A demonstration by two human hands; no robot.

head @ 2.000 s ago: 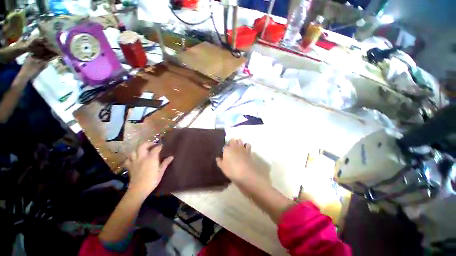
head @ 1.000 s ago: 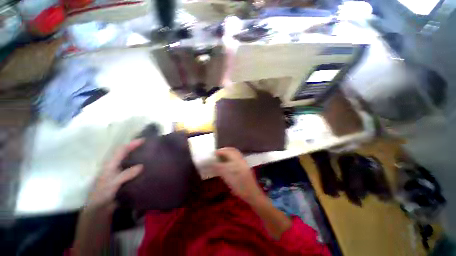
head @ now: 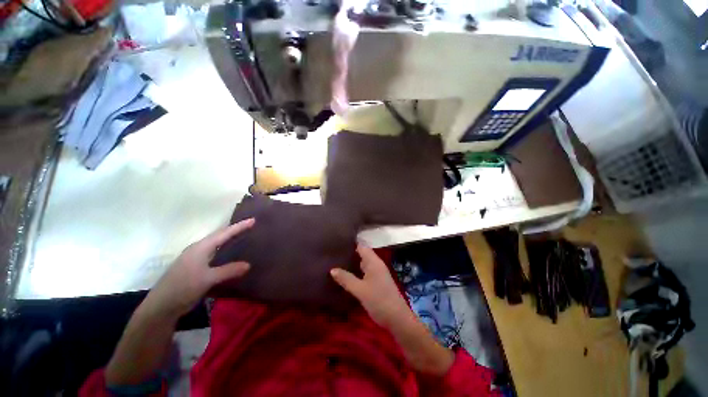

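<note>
A dark brown fabric panel (head: pixel 291 252) lies at the table's front edge, partly over my lap. My left hand (head: pixel 221 260) rests on its left side with thumb and fingers on the cloth. My right hand (head: pixel 369 281) holds its right edge between thumb and fingers. A second brown panel (head: pixel 388 178) lies flat under the arm of the cream-white sewing machine (head: pixel 396 62). The first panel's upper right corner meets or overlaps it. The presser foot area (head: pixel 301 132) is lit, with no cloth seen under it.
Pale grey-blue strips (head: pixel 105 112) are heaped at left on the white table (head: pixel 101 233). Black-handled scissors (head: pixel 452 169) and a green-handled tool (head: pixel 483 159) lie under the machine arm. A brown panel (head: pixel 543 167) hangs at the right end. Dark strips (head: pixel 563 271) lie on the yellowish surface.
The view has turned right from the brown board to the machine. The held panel has moved from the table's left part to before the machine. My right hand, off it one second ago, now grips it.
</note>
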